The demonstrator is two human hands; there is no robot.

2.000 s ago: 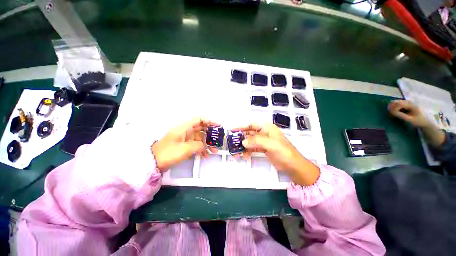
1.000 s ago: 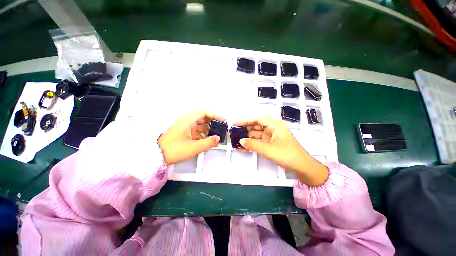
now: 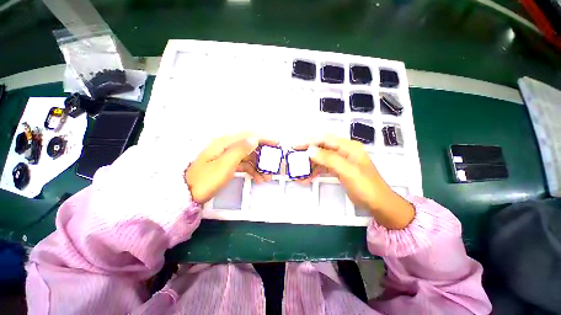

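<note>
My left hand (image 3: 222,167) holds one watch body (image 3: 269,159) by its edges, and my right hand (image 3: 344,167) holds another watch body (image 3: 299,164) close beside it. Both are over the front middle of the white blister tray (image 3: 215,92). Their upward faces look white with a dark rim; whether lit screens or glare, I cannot tell. Several black watch bodies (image 3: 361,102) lie in pockets at the tray's right back. Two at the right edge, one of them here (image 3: 391,104), sit tilted.
A black smartphone (image 3: 478,163) lies right of the tray, another (image 3: 109,140) left. Sample parts on white paper (image 3: 69,161) and a zip bag (image 3: 98,61) lie at left. A second white tray (image 3: 541,123) and a person's dark sleeve (image 3: 529,246) are at right.
The faces of both held watch bodies have gone from dark with small bright marks, through dark, to white. The other person's hand at the right has left the view.
</note>
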